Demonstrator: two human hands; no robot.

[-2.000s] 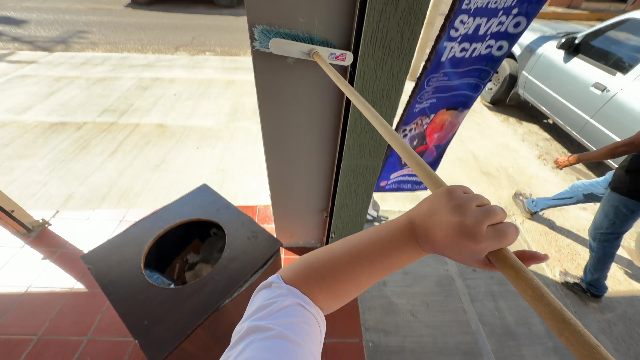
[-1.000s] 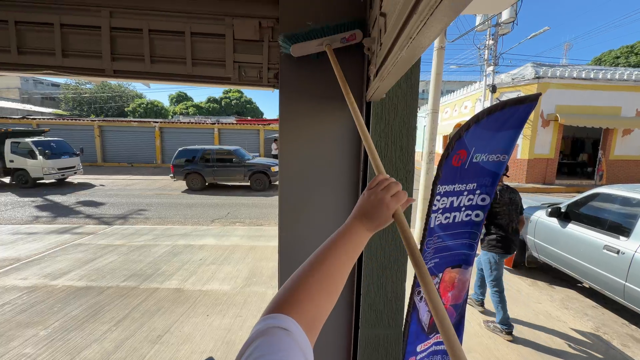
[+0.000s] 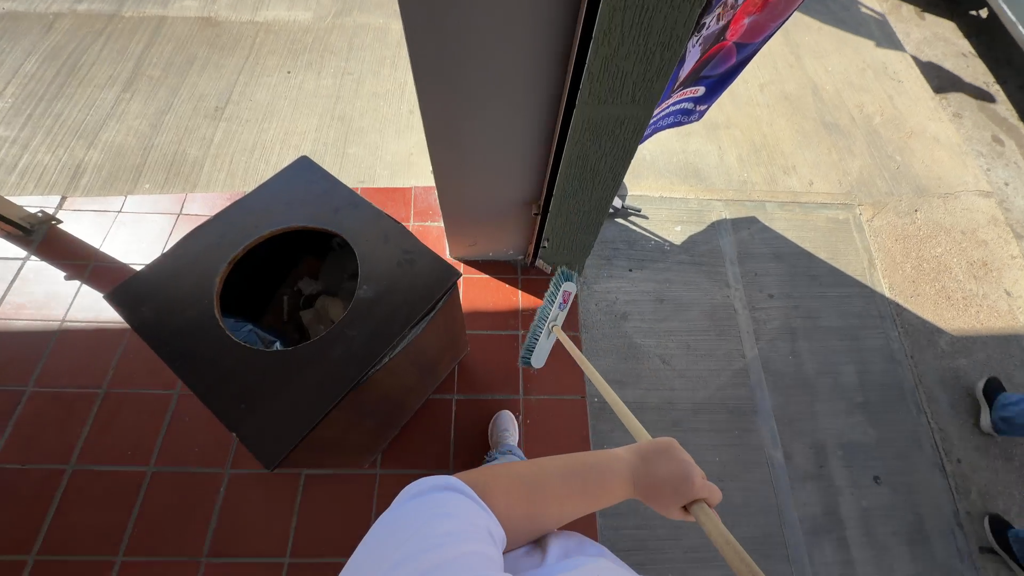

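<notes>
My left hand (image 3: 672, 480) is closed around the pale wooden handle of a push broom (image 3: 600, 376), with my arm stretched to the right across my body. The broom head, white with teal bristles, is low over the red tiles, close to the foot of a grey and green pillar (image 3: 500, 120); whether the bristles touch the floor I cannot tell. The handle runs out of view at the bottom edge. My right hand is out of view.
A dark wooden bin box (image 3: 400, 240) with a round opening stands left of the pillar. My shoe (image 3: 504, 430) is on the tiles beside it. A blue banner (image 3: 704, 72) hangs behind the pillar. A person's shoes (image 3: 992, 400) show at the far right.
The broom head, up high against the pillar in both earlier frames, is now down by its foot. The view has tipped steeply down since one second ago. My left hand has kept hold of the handle.
</notes>
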